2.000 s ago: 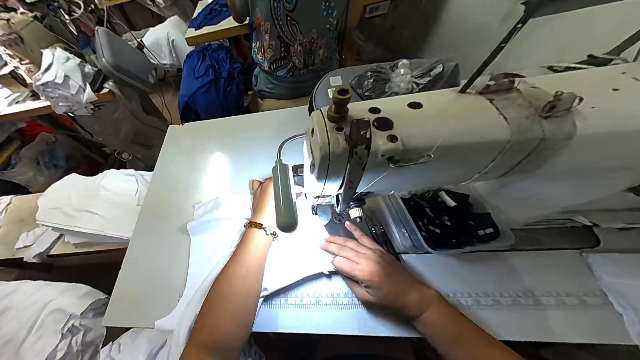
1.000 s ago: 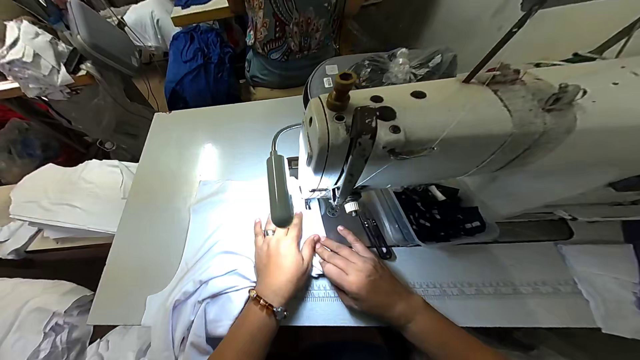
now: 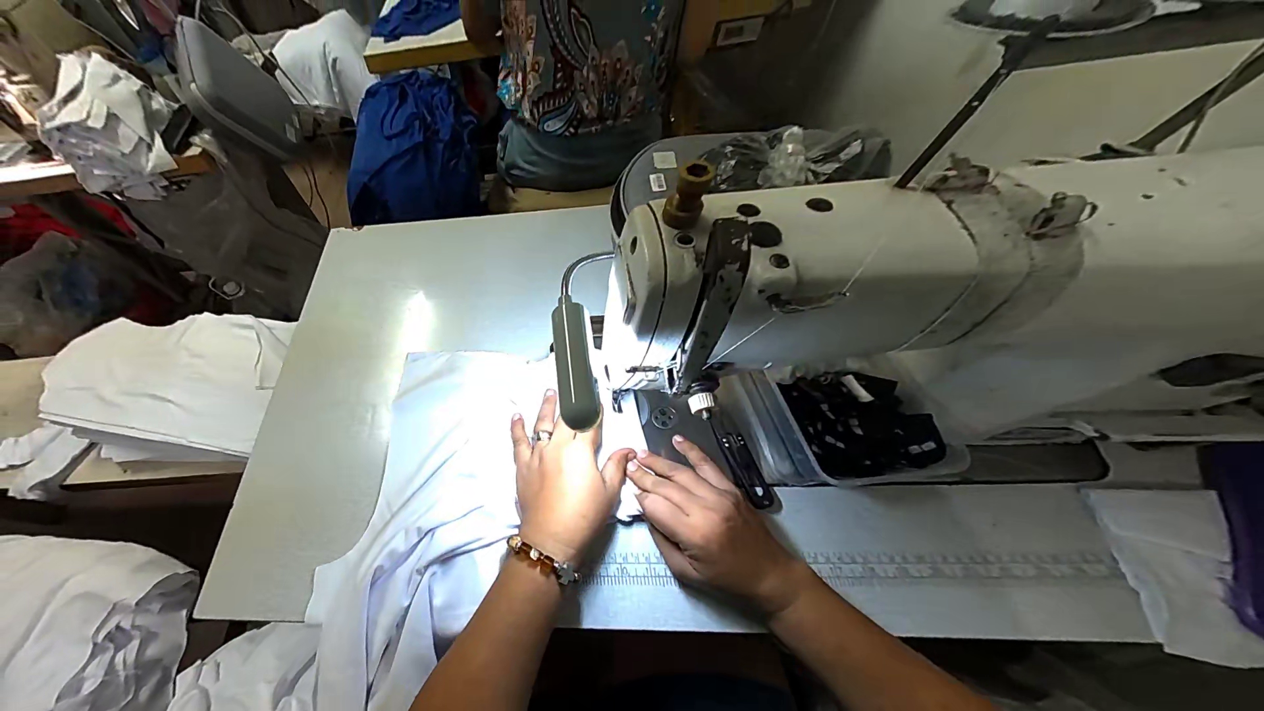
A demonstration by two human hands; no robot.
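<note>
White fabric (image 3: 449, 434) lies on the table left of the sewing machine's needle and hangs over the front edge. My left hand (image 3: 565, 486) rests flat on it with fingers spread, just below the green lamp (image 3: 576, 365). My right hand (image 3: 703, 518) lies beside it at the fabric's right edge, its fingertips near my left thumb and in front of the needle plate (image 3: 671, 420). Neither hand visibly grasps anything. Above both hands stands the head of the white sewing machine (image 3: 810, 267). The fabric under my palms is hidden.
A plastic container (image 3: 859, 425) of dark pieces stands under the machine arm. Small black snips (image 3: 746, 464) lie by the needle plate. Folded white fabric (image 3: 168, 385) is stacked at the left, and a white cloth (image 3: 1165, 563) lies at the right. A person (image 3: 592, 89) is beyond the table.
Since the earliest frame my left hand has come back from behind the lamp toward the front edge, and the fabric has shifted and bunched. Over the last second both hands have hardly moved.
</note>
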